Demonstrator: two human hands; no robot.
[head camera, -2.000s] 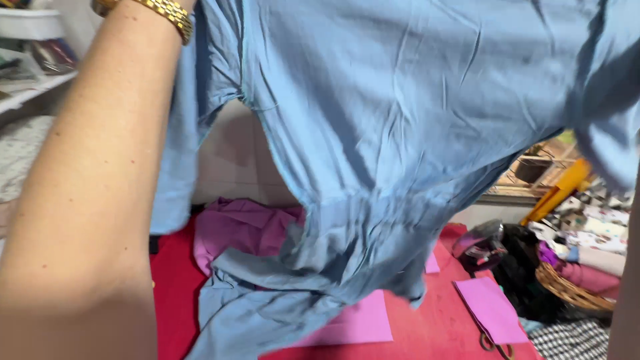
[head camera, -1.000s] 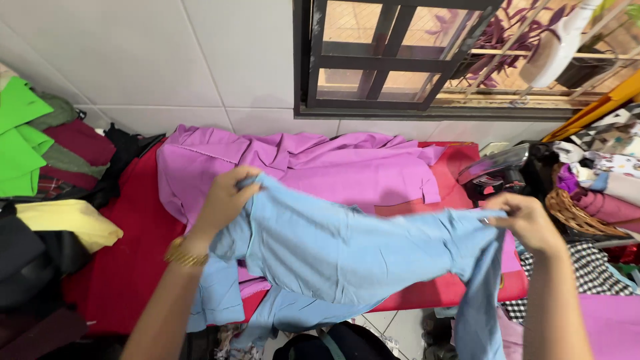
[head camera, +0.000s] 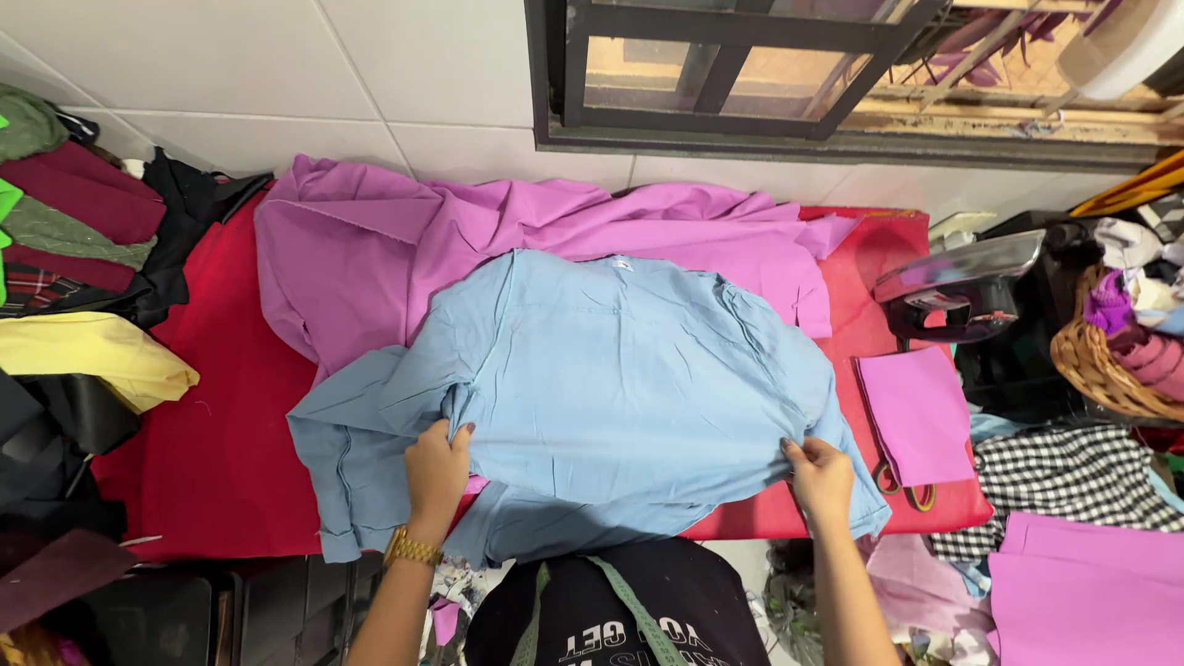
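Observation:
A light blue long-sleeved garment (head camera: 620, 388) lies spread over the red padded board, its collar end toward the wall and its sleeves angled down at both sides. My left hand (head camera: 438, 472) pinches it below the left underarm; my right hand (head camera: 820, 476) pinches the opposite side at about the same height. The cloth between them is pulled fairly flat, with light creases. Beneath and behind it lies a crumpled piece of pink-purple fabric (head camera: 361, 250). The lower part of the garment hangs in folds near the board's front edge.
On the right of the red board (head camera: 231, 416), scissors (head camera: 920, 497) lie partly under folded pink fabric (head camera: 916, 416), near a clothes iron (head camera: 962, 287). A wicker basket (head camera: 1091, 365) holds cloth. Dark and yellow fabrics (head camera: 92, 356) are piled at left. A dark-framed window (head camera: 703, 120) is above.
The blue garment, held up in the air before, now rests on the board over the pink fabric. Both hands have come lower, at its sides. The view has tilted down since the earliest frame.

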